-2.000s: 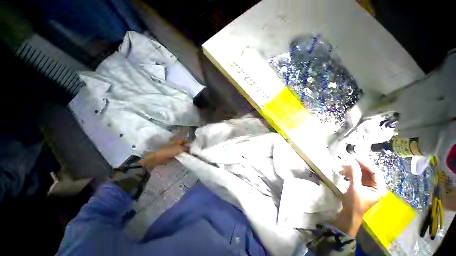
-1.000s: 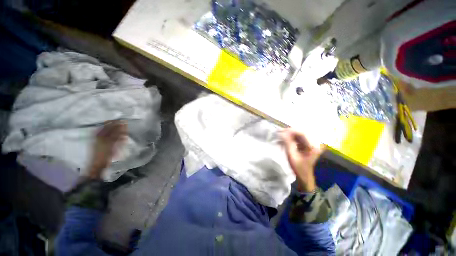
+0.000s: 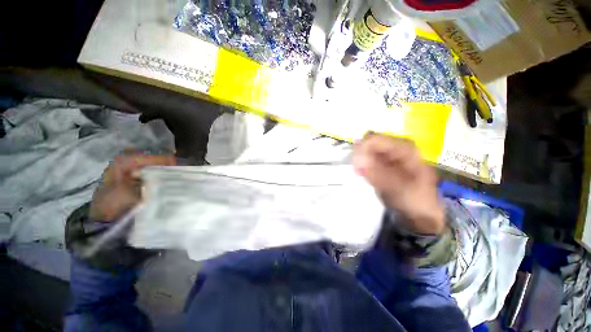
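A pale grey-white garment piece [image 3: 259, 207] is stretched between my two hands above my lap, in front of the table's taped edge. It is blurred. My left hand [image 3: 126, 185] grips its left end. My right hand [image 3: 402, 178] grips its upper right corner. More pale cloth [image 3: 291, 144] shows behind the stretched piece, against the table edge. The fingertips of both hands are blurred or partly hidden.
The white table [image 3: 149, 45] bears a large pile of snap fasteners [image 3: 259, 26], a smaller pile [image 3: 415, 68], a small bottle [image 3: 368, 32] and yellow-handled pliers [image 3: 477, 94]. A cardboard box [image 3: 518, 39] stands behind. A garment stack [image 3: 58, 155] lies left; a blue crate [image 3: 492, 204] with garments is right.
My left hand has left the garment stack's surface and now holds the piece's left end. The cloth has been lifted and stretched wide. The view has shifted right, showing more of the box and crate.
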